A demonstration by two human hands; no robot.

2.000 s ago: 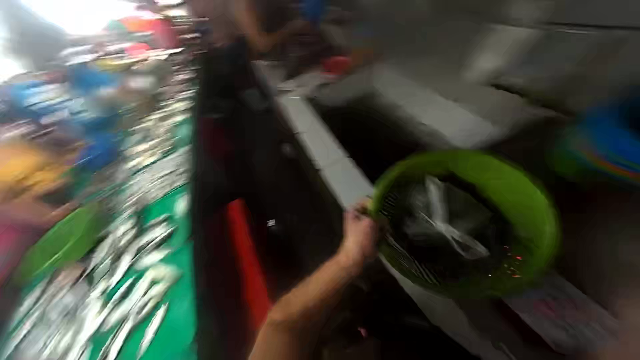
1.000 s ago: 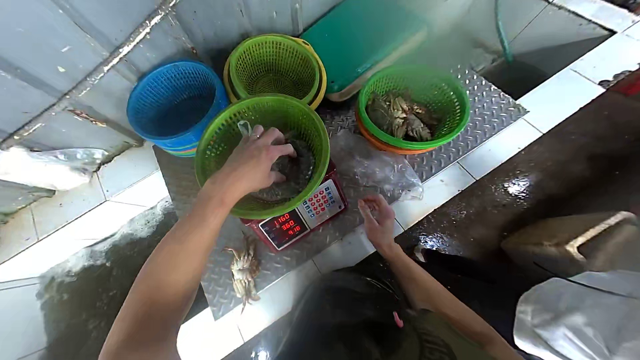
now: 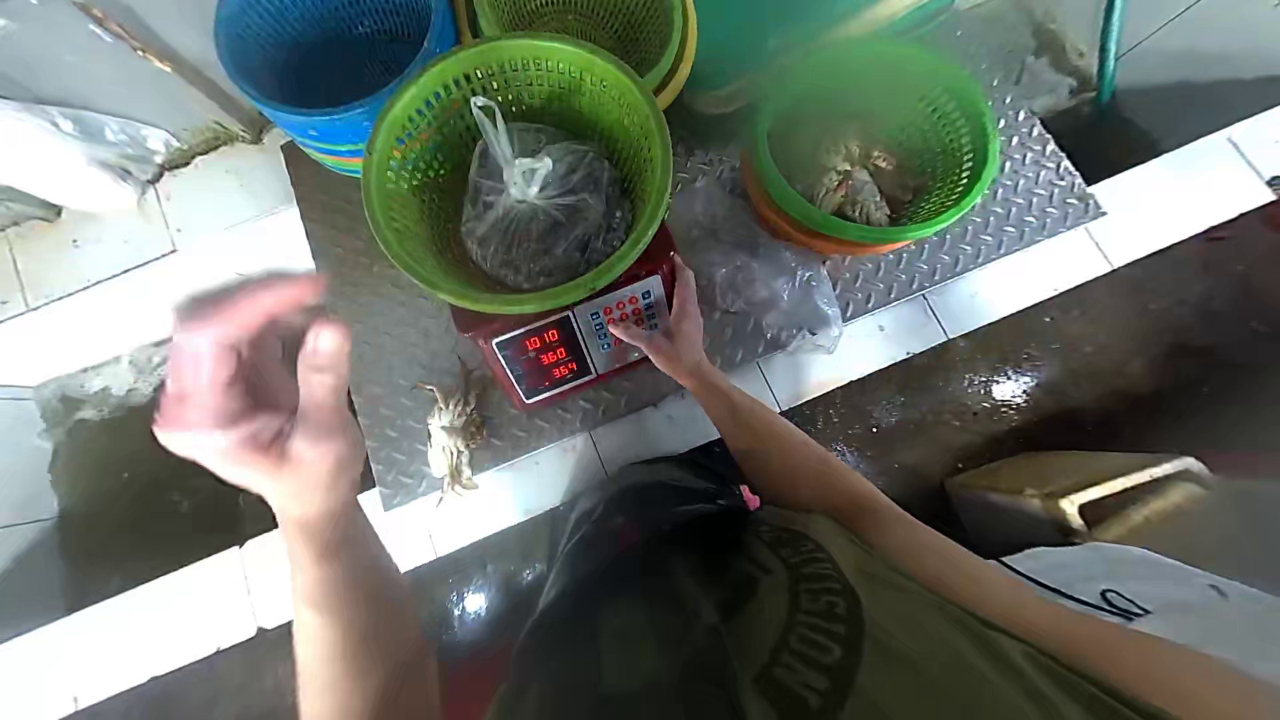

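Observation:
My left hand, blurred, is raised at the left with curled fingers, a gap before the thumb and nothing visible in it. My right hand rests on the keypad of a red digital scale, its thumb on the keys and a finger along the right edge. Red digits glow on the display. A green plastic basket sits on the scale, holding a knotted clear plastic bag with dark contents that I cannot identify. Left of the scale, a crab lies on the metal plate.
Blue stacked baskets and another green basket stand behind. Crabs lie in a bright green basket at the right, beside an empty-looking plastic bag. White tiles edge the wet floor.
My left hand has left the green basket and moved left. My right hand has moved onto the keypad. The display's digits have changed. The view is now closer over the scale.

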